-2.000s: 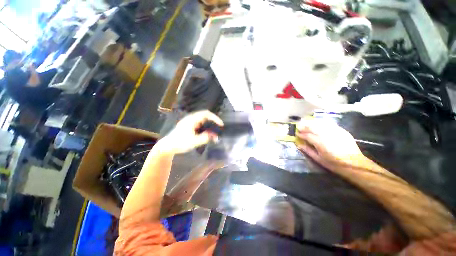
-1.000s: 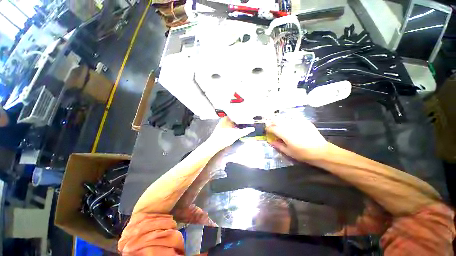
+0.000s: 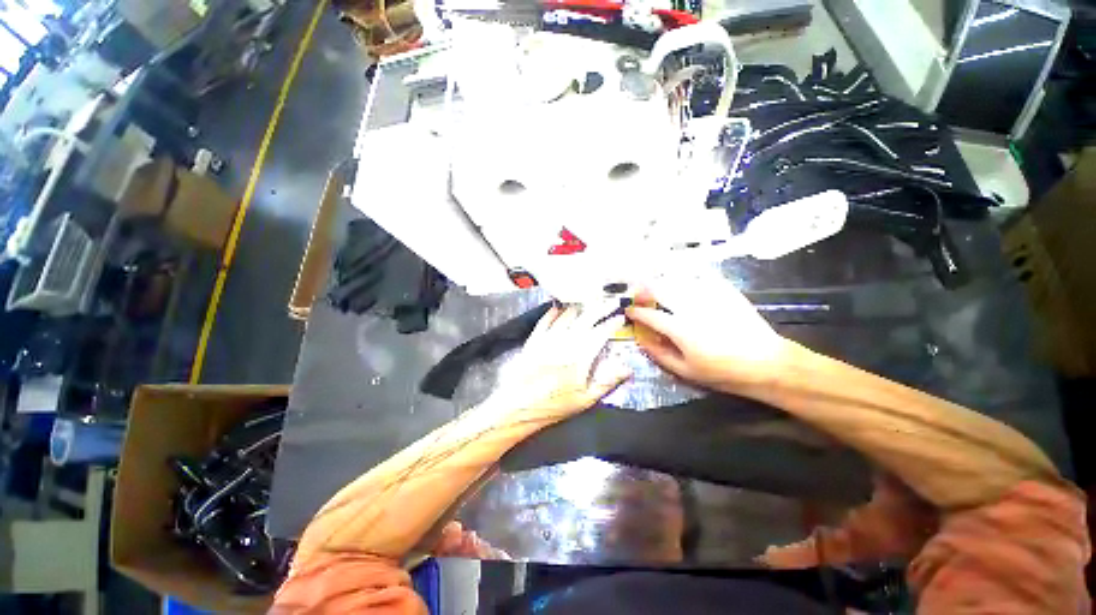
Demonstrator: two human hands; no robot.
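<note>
The white sewing machine head (image 3: 565,156) stands in front of me, with its needle area partly hidden by my hands. My left hand (image 3: 571,360) is bare, with its fingertips on a black fabric strip (image 3: 487,346) at the needle area; the strip extends out to the left. My right hand (image 3: 703,339) is bare, its fingertips pinching the fabric close to a small yellow plate (image 3: 624,330). A longer black fabric panel (image 3: 721,439) lies on the table under my forearms.
Black pale-lined strips (image 3: 841,144) are piled right of the head, behind a white paddle-shaped part (image 3: 793,226). Plain black pieces (image 3: 382,274) lie left. A cardboard box (image 3: 150,505) of strips stands lower left, another box (image 3: 1064,276) at the right. A screen (image 3: 995,66) stands rear right.
Both hands have come together at the needle area, the left moving in from the left side. A black strip now shows left of my left hand. The camera view has shifted.
</note>
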